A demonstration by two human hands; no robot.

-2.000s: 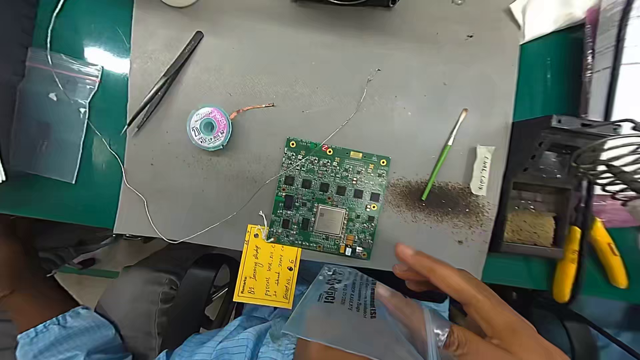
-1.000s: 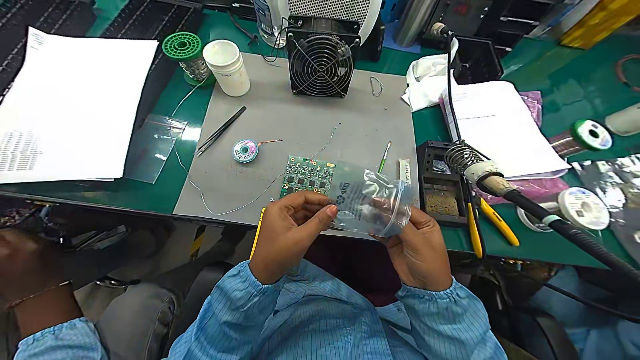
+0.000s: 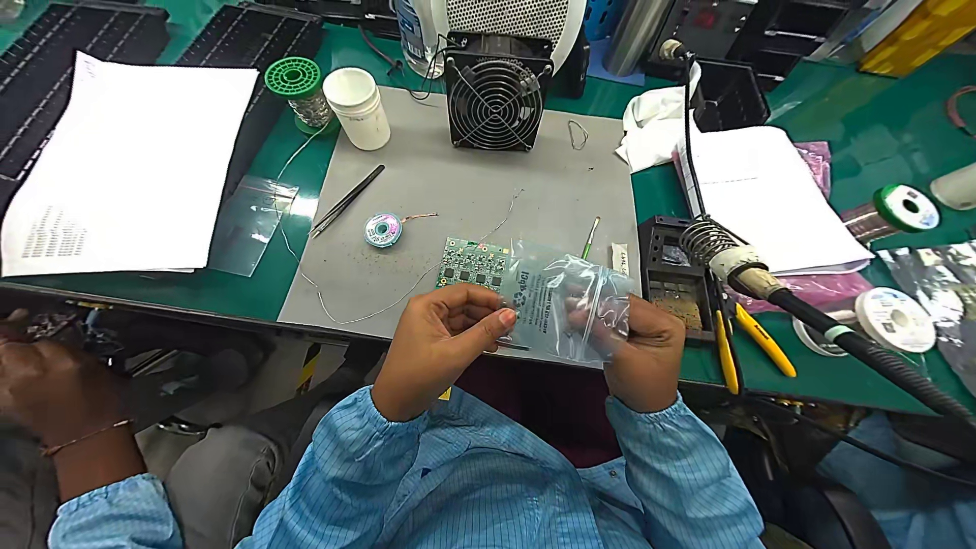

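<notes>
My right hand (image 3: 646,352) is closed on the right end of a clear zip-lock plastic bag (image 3: 545,305) that bears printing. My left hand (image 3: 446,343) is at the bag's left edge, thumb and fingertips together; the bag seems pinched there. Behind the bag and my left fingers lies a green circuit board (image 3: 473,261), partly covered. A round spool of desoldering braid (image 3: 383,230) and black tweezers (image 3: 348,200) lie to the left on the grey mat (image 3: 427,168). A green-handled brush (image 3: 591,238) lies behind the bag. The yellow tag is mostly hidden.
A fan (image 3: 497,107) and a white cup (image 3: 358,109) stand at the back. On the right are a soldering iron stand (image 3: 675,267), yellow-handled pliers (image 3: 762,341), a thick cable (image 3: 862,347) and solder spools (image 3: 894,320). A co-worker's hand (image 3: 57,381) is at far left.
The view has swung wider and farther back. Two seconds ago the bag was in front of the board; now it covers the board's right part, with both my hands at the bag.
</notes>
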